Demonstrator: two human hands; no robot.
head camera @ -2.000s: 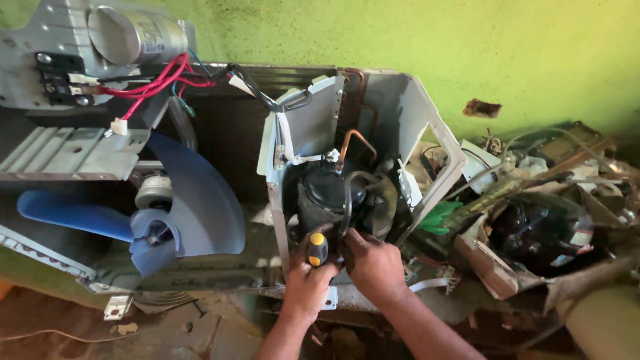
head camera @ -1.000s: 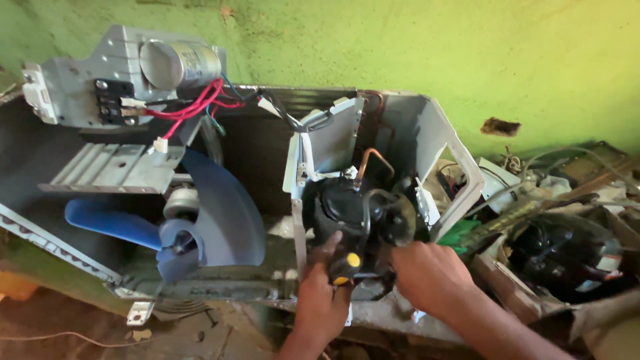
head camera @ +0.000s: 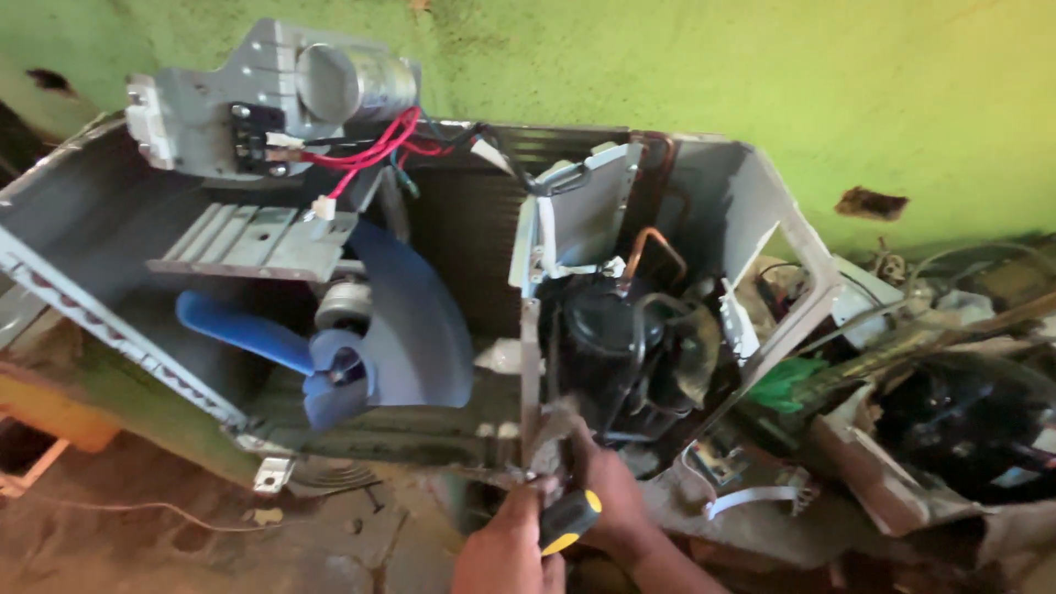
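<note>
My left hand (head camera: 516, 536) grips a tool by its black and yellow handle (head camera: 569, 521), at the lower front of an opened air-conditioner outdoor unit. Close beside it, my right hand (head camera: 606, 487) is at the bottom of the divider panel (head camera: 530, 371); blur hides whether it holds anything. Behind my hands a black compressor (head camera: 615, 322) stands in the right compartment, with a bent copper pipe (head camera: 652, 239) above it. In the left compartment is a blue fan (head camera: 421, 330). A metal plate (head camera: 280, 66) with a capacitor (head camera: 355, 82) and red wires (head camera: 371, 148) lies across the top.
The casing's angled right side panel (head camera: 813, 264) rises near my right arm. Farther right, another black compressor (head camera: 965, 421) sits in a torn cardboard box (head camera: 874, 470), among scrap and a green plastic bag (head camera: 784, 384). A green wall (head camera: 660, 66) stands behind.
Both hands have moved from in front of the compressor to the bottom of the divider panel. The black and yellow handle has moved down with my left hand. The view has shifted left.
</note>
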